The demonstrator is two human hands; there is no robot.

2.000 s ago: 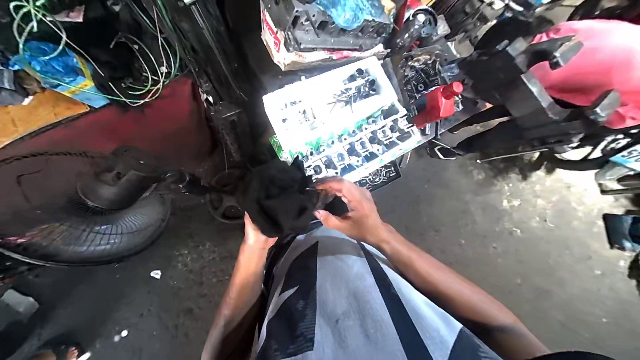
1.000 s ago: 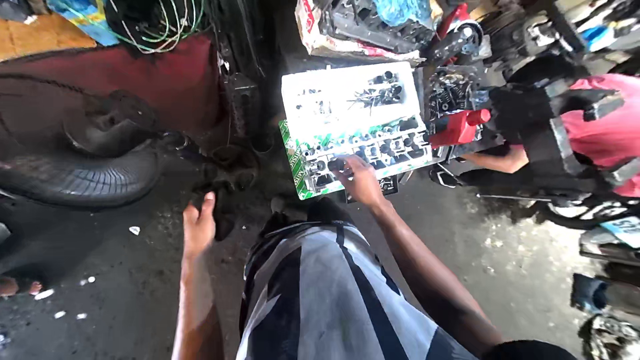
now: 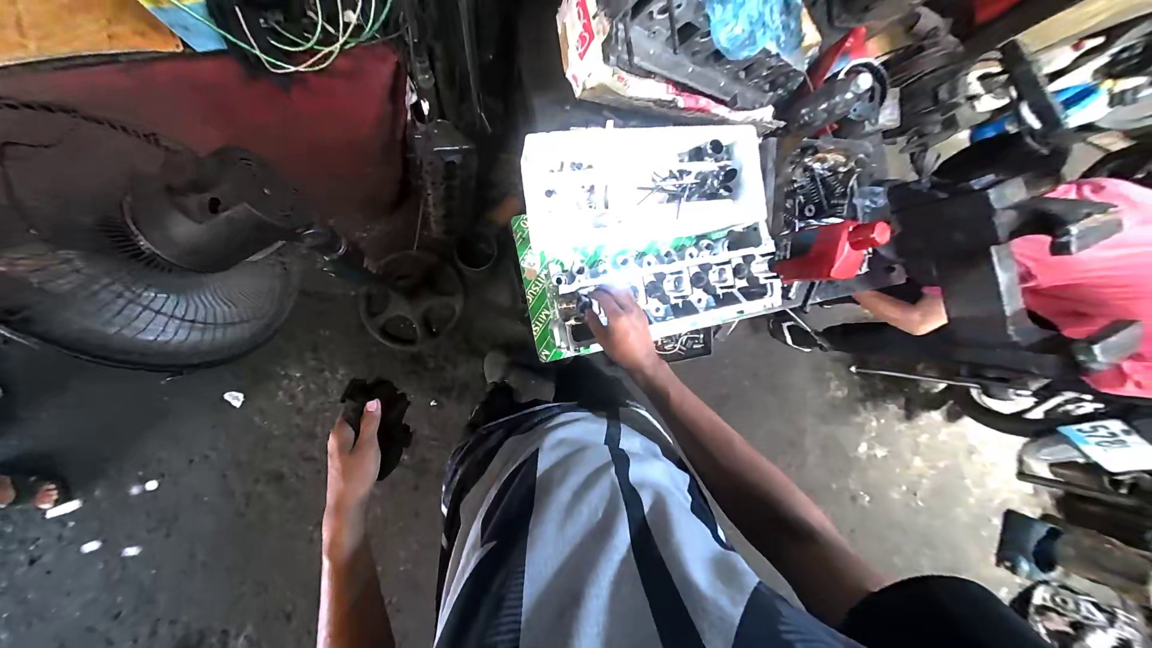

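Note:
My left hand [image 3: 355, 450] hangs low at the left, closed on a black rag [image 3: 382, 427]. My right hand [image 3: 621, 319] rests at the left end of an aluminium engine cylinder head [image 3: 684, 292]; its fingertips reach into the casting, and whether they grip a part cannot be seen. The cylinder head lies on a green and white printed box or sheet [image 3: 537, 301]. Directly behind it is a white tray [image 3: 630, 202] holding valves and small metal parts [image 3: 702, 180]. A red plastic bottle [image 3: 828, 252] lies at the right end of the cylinder head.
A pedestal fan [image 3: 180, 261] stands at the left before a red panel [image 3: 333, 126]. An engine block [image 3: 702, 54] with a blue plastic bag sits behind the tray. At the right are a dark metal stand [image 3: 981, 261], a person in a pink shirt [image 3: 1080, 279] and a motorcycle wheel [image 3: 1017, 405].
Two seconds ago both hands were together at the black rag. They have parted: the left has moved down and left with the rag, the right onto the cylinder head.

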